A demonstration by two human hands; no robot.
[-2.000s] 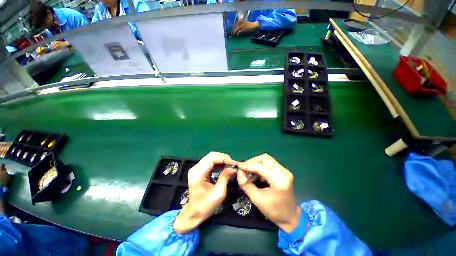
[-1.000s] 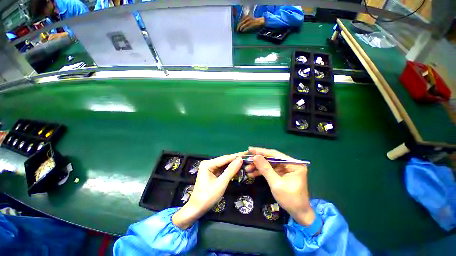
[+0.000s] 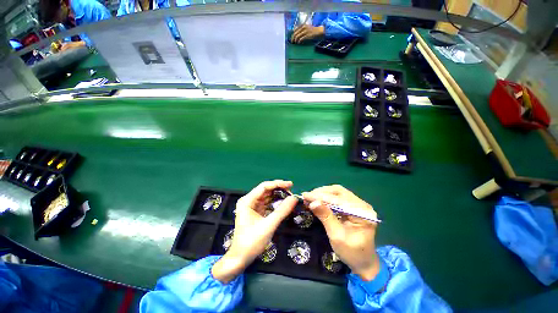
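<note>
My left hand (image 3: 260,223) holds a round unit (image 3: 280,195) between thumb and fingers, above the working tray; the fingertips partly hide it. My right hand (image 3: 345,229) holds thin metallic tweezers (image 3: 352,211), which slant down to the right, their tip end at the unit. The black working tray (image 3: 197,238) lies under both hands. Several round units sit in its pockets, one of them (image 3: 299,251) in the near row. The near-left pocket is empty. My hands hide some pockets.
A second compartment tray (image 3: 382,125) with round units stands ahead right. A small parts box (image 3: 56,206) and a neighbour's tray (image 3: 43,166) are far left. A red parts basket (image 3: 519,105) sits on the right side shelf (image 3: 483,104). Co-workers' blue sleeves (image 3: 347,25) show beyond the divider.
The tweezers were hidden at first, then lay nearly level in my right hand; now they slant down to the right. My left fingers have curled around the round unit, which shows more.
</note>
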